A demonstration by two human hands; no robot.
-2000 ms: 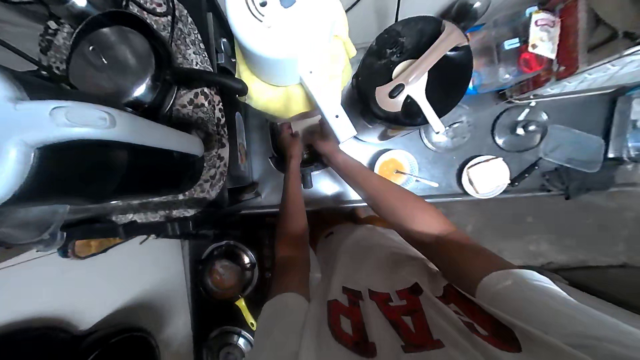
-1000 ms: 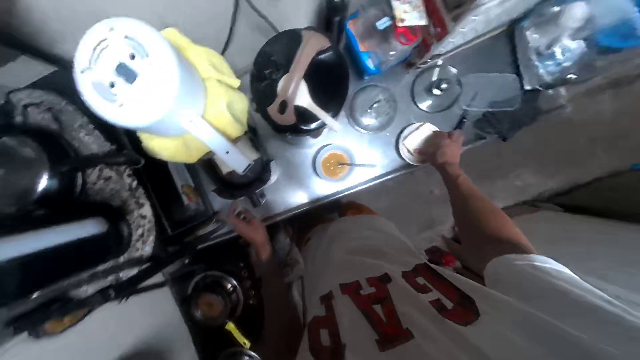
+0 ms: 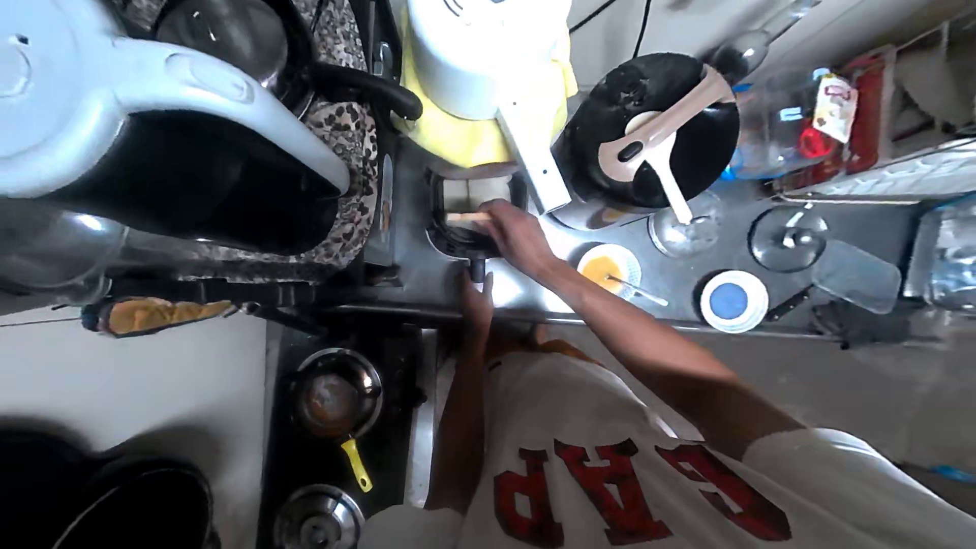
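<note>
My right hand grips a slice of bread by its edge, over the near part of a dark sandwich maker. Pale bread slices lie side by side in the sandwich maker. Close to its front handle is my left hand; shadow hides whether its fingers grip the handle. Right of my right hand stands a white bowl of yellow-orange sauce with a spoon in it. Farther right, a white plate with a blue centre carries nothing.
A white appliance on a yellow cloth stands behind. A black pot with utensils across it, glass lids, a plastic container and a knife are to the right. Left are a large kettle-like appliance and pans.
My right hand has moved from the plate at the right back to the sandwich maker, now with bread in it. The white bread seen on the plate earlier is gone from there. The view has shifted.
</note>
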